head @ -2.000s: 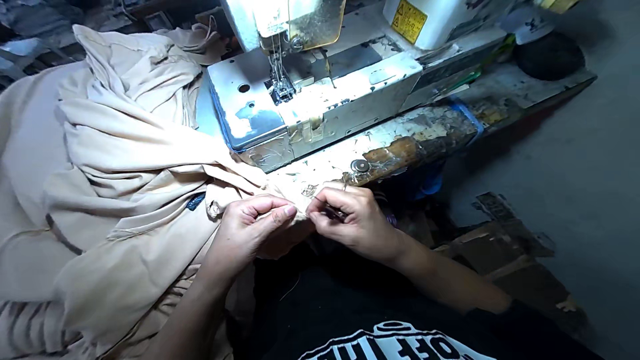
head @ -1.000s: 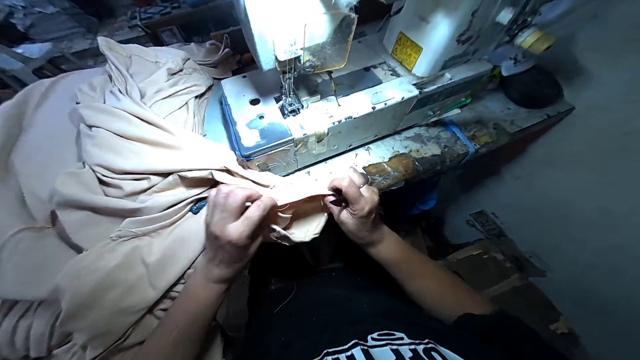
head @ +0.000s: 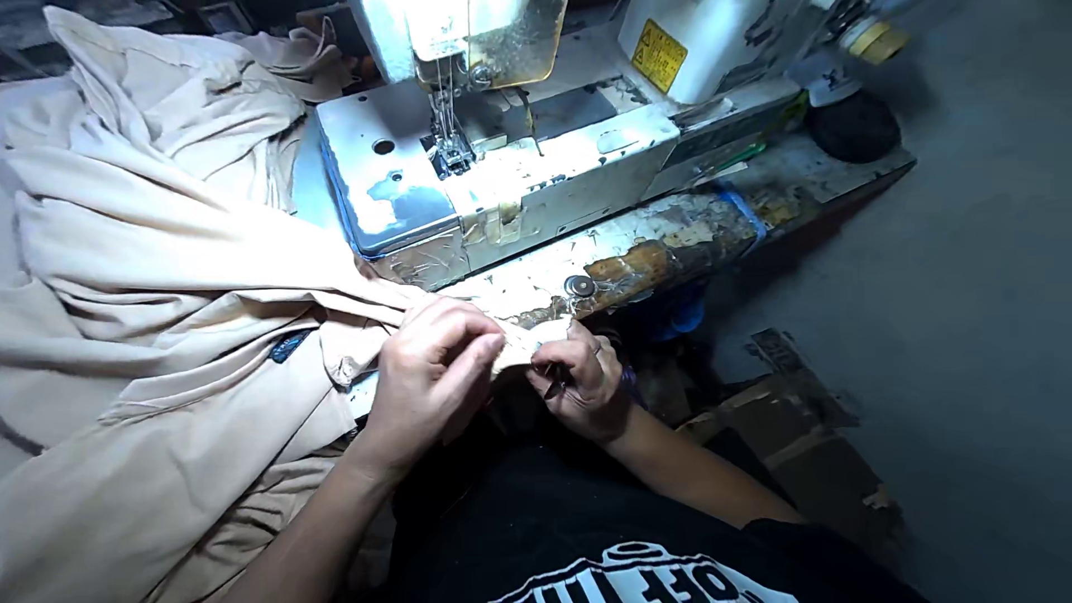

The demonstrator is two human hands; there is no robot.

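Beige fabric [head: 193, 251] lies in a large folded heap on the left, and a narrow part of it runs to both hands. My left hand [head: 440, 360] pinches that part between thumb and fingers. Close beside it, my right hand [head: 578, 377] grips the fabric's end and also has a small dark tool in its curled fingers; its kind cannot be told. A small dark blue label [head: 289, 345] shows on the fabric left of my left hand. Beyond the hands stands an industrial sewing machine [head: 569, 167], its needles and presser foot [head: 450, 151] lit from above, with no fabric under them.
The worn table edge [head: 653, 260] runs in front of the machine, with a round metal knob [head: 579, 286] on it and a blue tie around it. A black round object [head: 852, 126] sits at the far right end. Cardboard [head: 804, 452] lies low on the right.
A second ago the hands were farther apart with a fabric flap hanging between them; now they are closer together and the flap no longer shows that way.
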